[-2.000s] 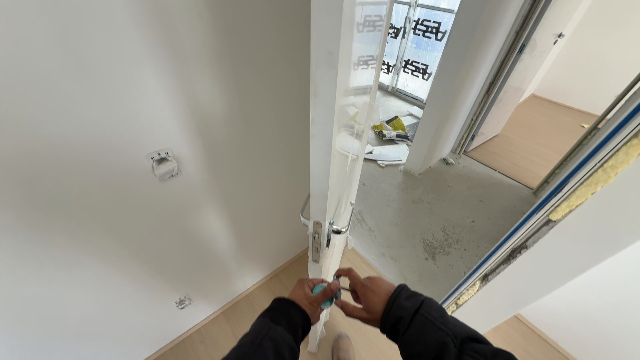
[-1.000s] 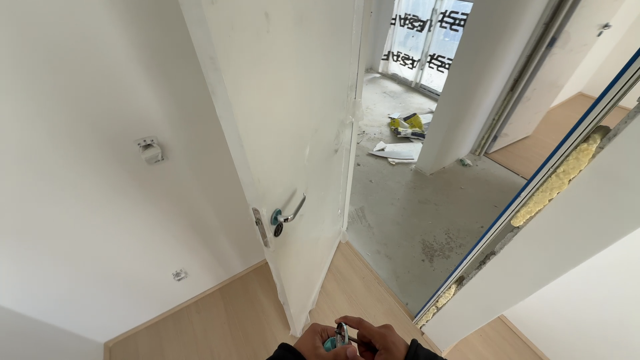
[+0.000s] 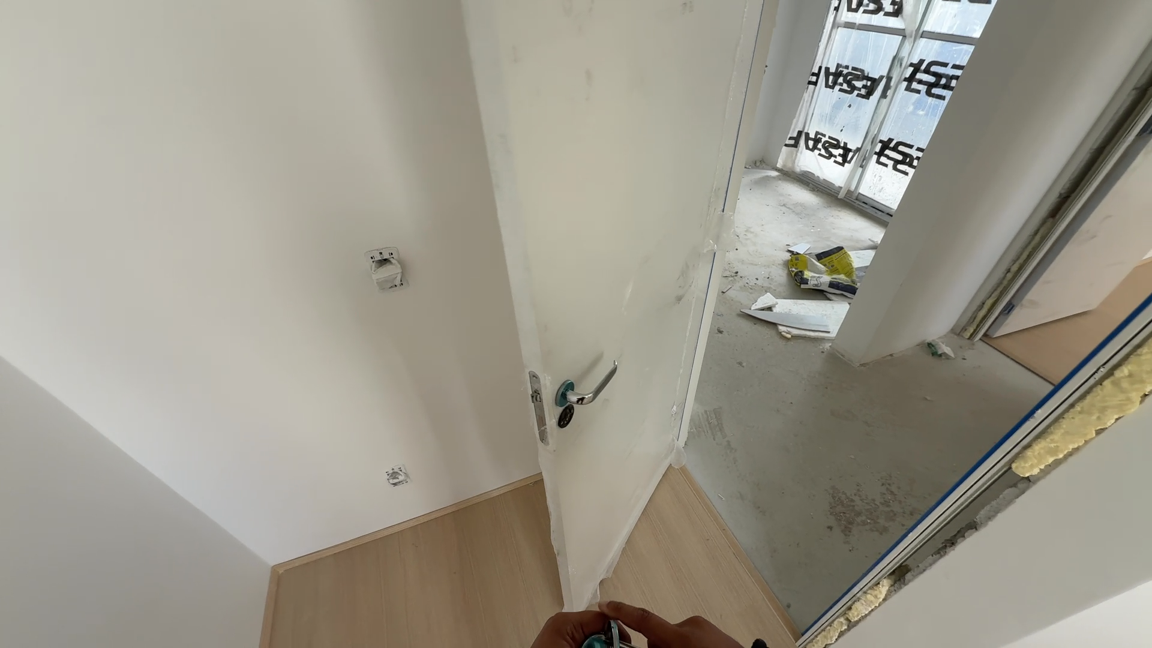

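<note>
At the bottom edge, my left hand [image 3: 569, 628] and my right hand [image 3: 670, 628] meet around a small round metal fitting [image 3: 596, 641] with a teal face, perhaps a handle rosette; the frame cuts off most of it. Beyond them stands a white door [image 3: 621, 225] covered in film. It carries a metal lever handle [image 3: 594, 389] on a teal rosette, with a dark round keyhole rosette [image 3: 565, 416] below. A metal lock plate [image 3: 538, 407] is set in the door's edge.
Two open wall boxes [image 3: 385, 268] [image 3: 397, 475] sit in the left wall. Light wood flooring [image 3: 423, 576] meets a bare concrete floor [image 3: 810, 423] past the doorway. Torn yellow packaging [image 3: 823, 268] and white scraps [image 3: 801, 317] lie there. Yellow foam [image 3: 1084, 423] lines the right door frame.
The door was seen nearly edge-on two seconds ago and now shows its broad face. My hands sit lower in view, still together at the small fitting. The view has shifted.
</note>
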